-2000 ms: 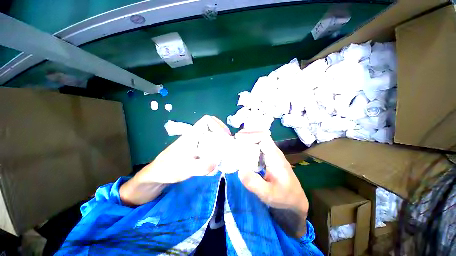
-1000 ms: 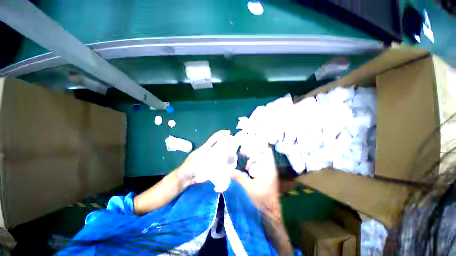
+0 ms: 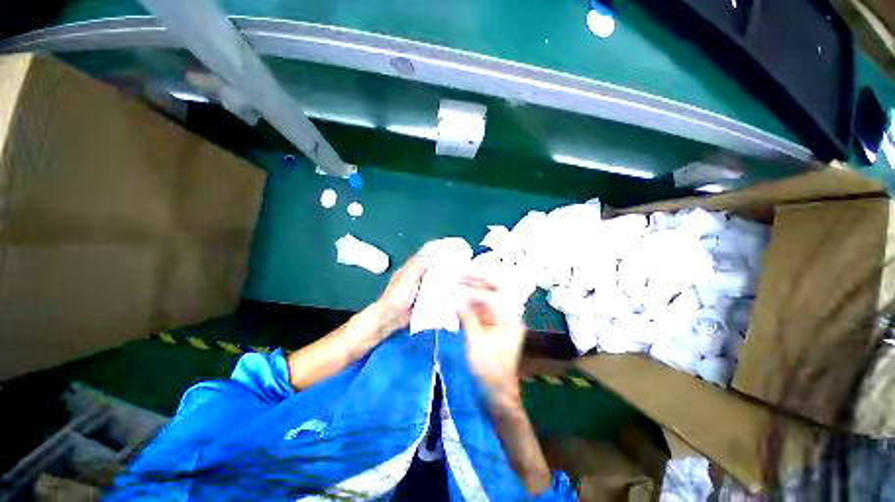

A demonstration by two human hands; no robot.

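Observation:
My left hand (image 3: 397,294) holds a white piece (image 3: 439,294) upright in front of my jacket. My right hand (image 3: 494,328) is close on the right side of that piece, its fingers blurred; whether it grips the piece cannot be told. A heap of small white pieces (image 3: 648,279) spills from a large open brown carton (image 3: 810,294) on the right onto the green bench (image 3: 304,260). One loose white piece (image 3: 362,254) lies on the bench left of my hands. Two small white discs (image 3: 329,198) lie behind it.
A large brown carton (image 3: 108,216) stands at the left. A grey metal post (image 3: 260,93) slants down to the bench. A white box-like item (image 3: 460,128) is at the bench's back. A raised green surface with a metal edge (image 3: 530,78) and a black tray (image 3: 775,59) are beyond.
The view has shifted, showing more of the upper surface. The white piece in my hands now stands more upright and clear. The loose piece lies apart from my left hand, on the bench.

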